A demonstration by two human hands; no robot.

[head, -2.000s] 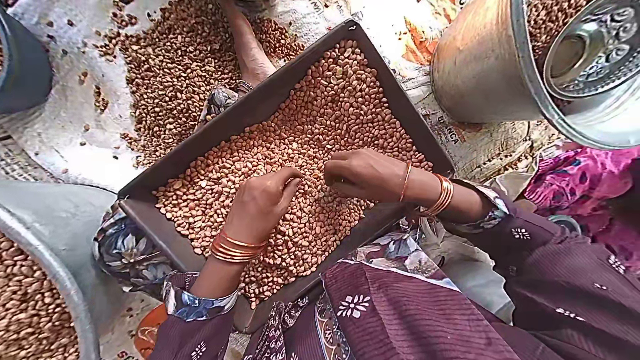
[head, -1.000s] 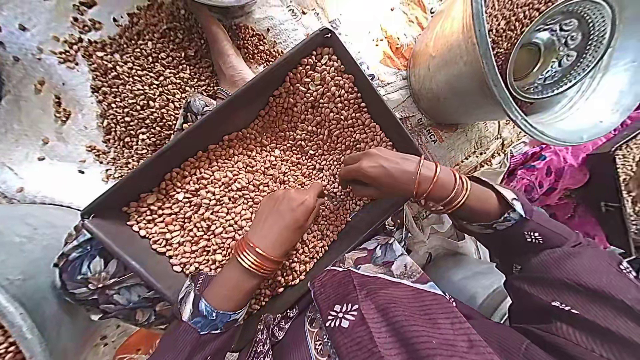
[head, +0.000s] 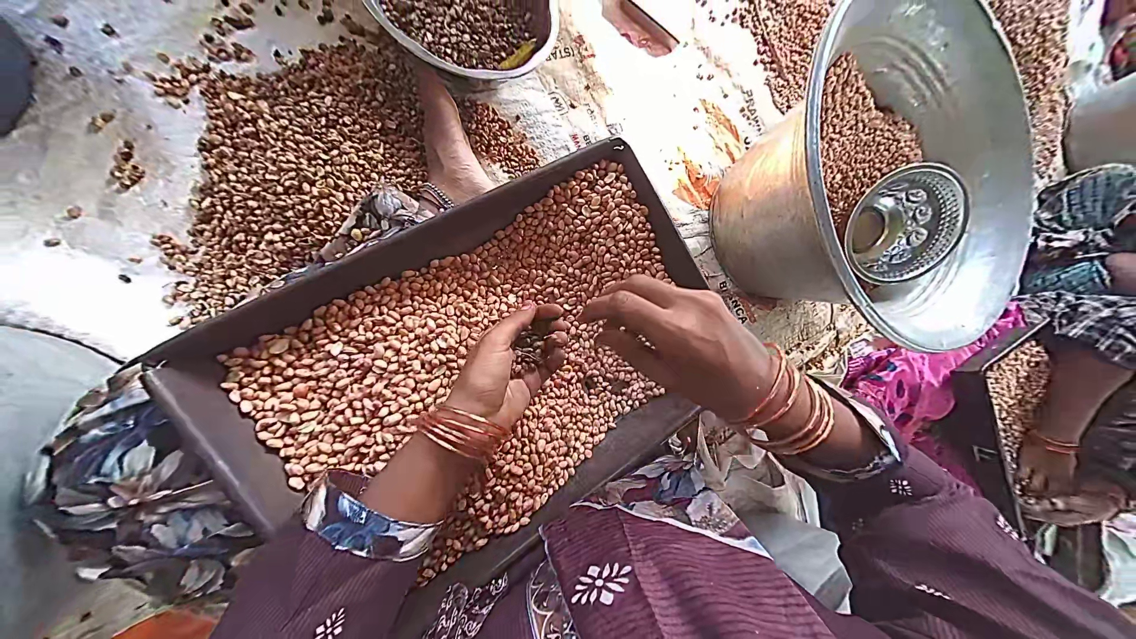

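Note:
A dark rectangular tray (head: 200, 439) with raised walls rests on my lap, spread with light brown nuts or seeds (head: 355, 373). Over its middle my left hand (head: 501, 364) is turned palm up, its fingers curled around several small dark pieces (head: 530, 349). Close on its right, my right hand (head: 683, 342) hovers palm down above the nuts, fingers bent and apart. Whether anything is between its fingertips I cannot tell.
A metal bucket (head: 772, 213) with nuts and a small metal dish (head: 905, 222) stands at the upper right. Darker nuts (head: 302, 151) lie on sacking beside a bare foot (head: 453, 146). A metal bowl (head: 461, 67) is above; another person's hands (head: 1061, 479) work at the right.
My left hand has turned from palm down to palm up, showing dark pieces in it. My right hand has lifted off the nuts and its fingers have spread. The view has shifted.

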